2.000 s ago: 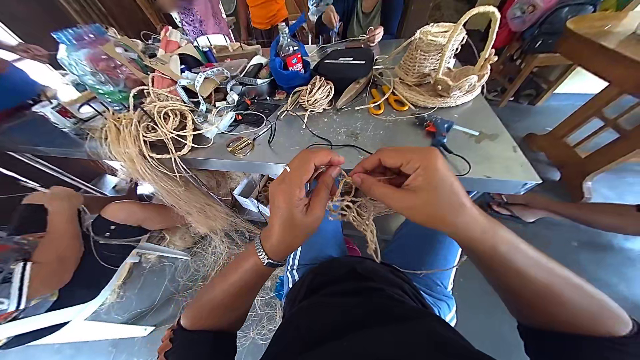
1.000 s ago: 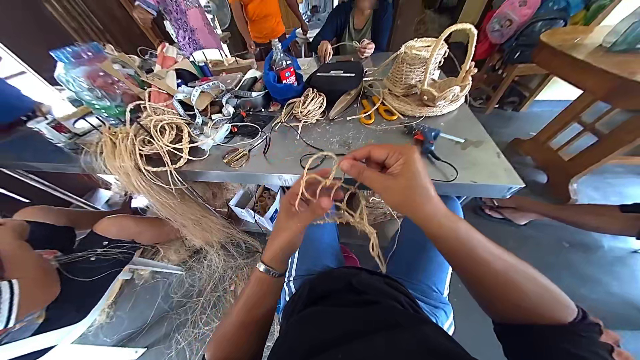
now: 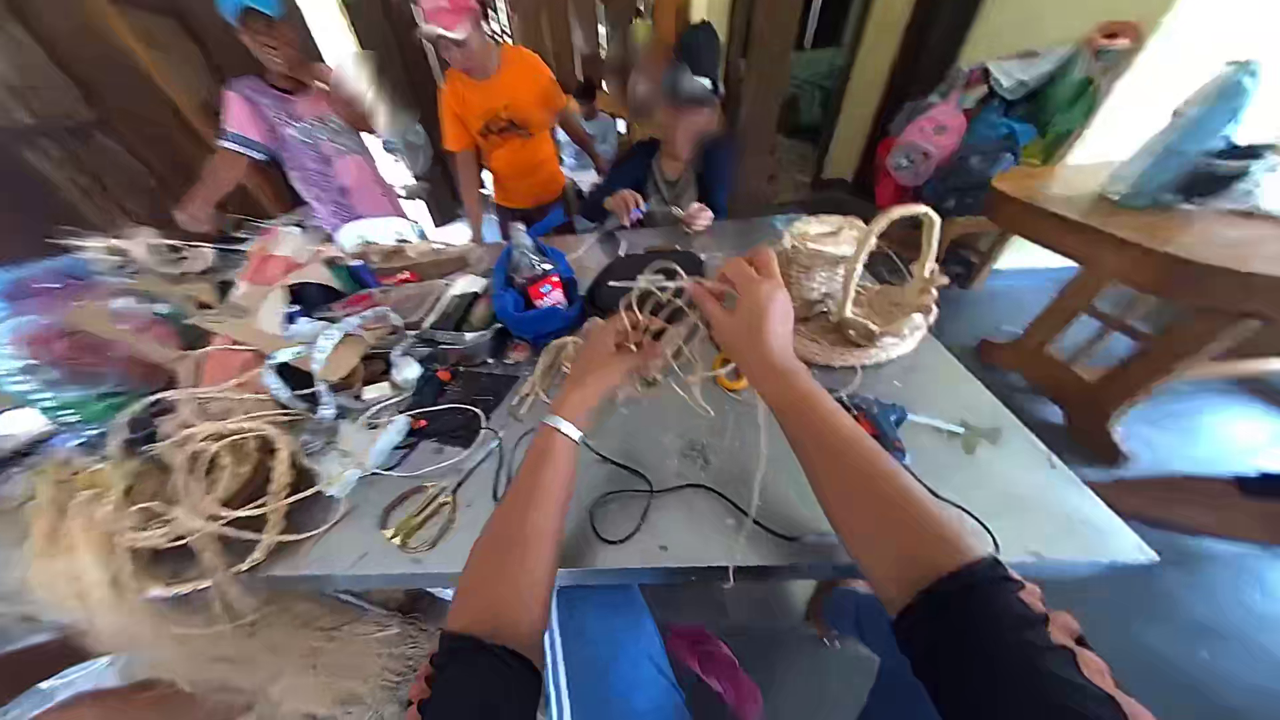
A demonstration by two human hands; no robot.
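Note:
Both my hands are raised over the grey table, near its middle. My left hand [image 3: 612, 362] grips a loose tangle of natural fibre cord [image 3: 672, 325] from the left. On the other side, my right hand [image 3: 748, 312] pinches the upper strands of the same cord. Thin ends dangle below, one down to the table's front edge. Behind the cord lie a black case [image 3: 640, 268] and yellow-handled scissors [image 3: 730, 374], both partly hidden. A woven fibre basket with a handle [image 3: 850, 290] stands just right of my right hand.
A glue gun [image 3: 875, 420] with a black cable lies at right. Gold-handled scissors [image 3: 420, 515], coiled rope [image 3: 215, 480] and loose fibre [image 3: 120, 560] are at left. A bottle [image 3: 535, 270] stands in a blue holder. Several people are across the table [image 3: 690, 530].
Both hands have moved forward and up with the cord, from near the table's front edge to over the tabletop. The view has tilted up.

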